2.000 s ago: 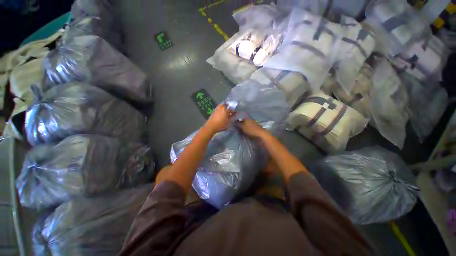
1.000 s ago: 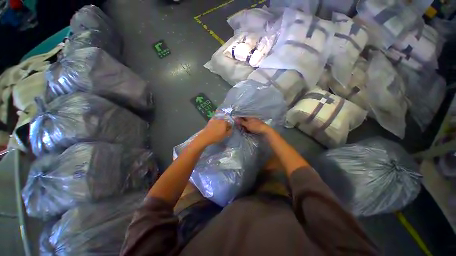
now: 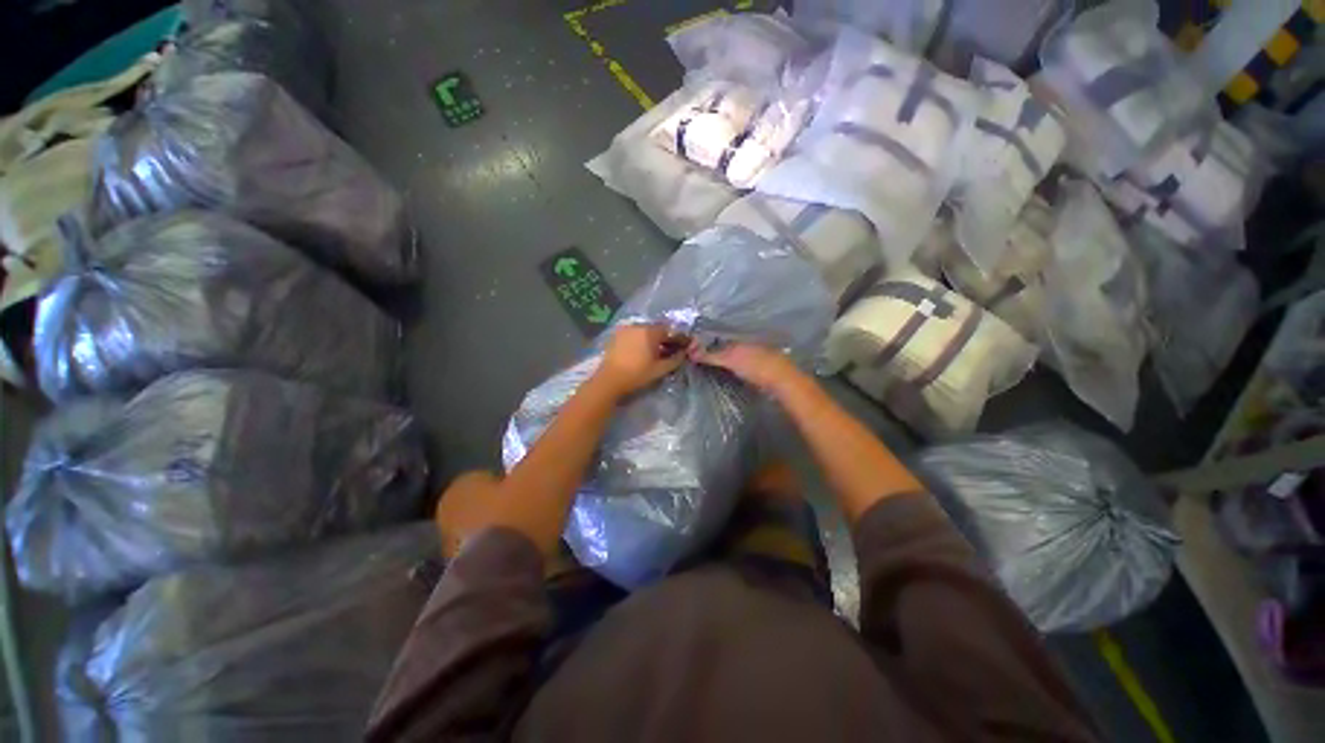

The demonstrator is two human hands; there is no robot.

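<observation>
A large shiny grey-blue poly bag (image 3: pixel 654 465) stands on the floor between my knees. Its neck is gathered and its loose top flares out beyond my hands. My left hand (image 3: pixel 639 359) grips the gathered neck from the left. My right hand (image 3: pixel 741 363) grips it from the right, with the fingertips of both hands close together. The exact finger hold and any knot are too small to tell.
Full grey poly bags (image 3: pixel 218 305) lie in a column on the left. Clear bags of cream banded bundles (image 3: pixel 930 341) are piled at the upper right. Another tied grey bag (image 3: pixel 1061 523) lies at the right, near a pale rail. Green arrow signs (image 3: pixel 581 286) mark the grey floor.
My hands stay at the bag neck and have come closer together than one second ago. The view has shifted slightly.
</observation>
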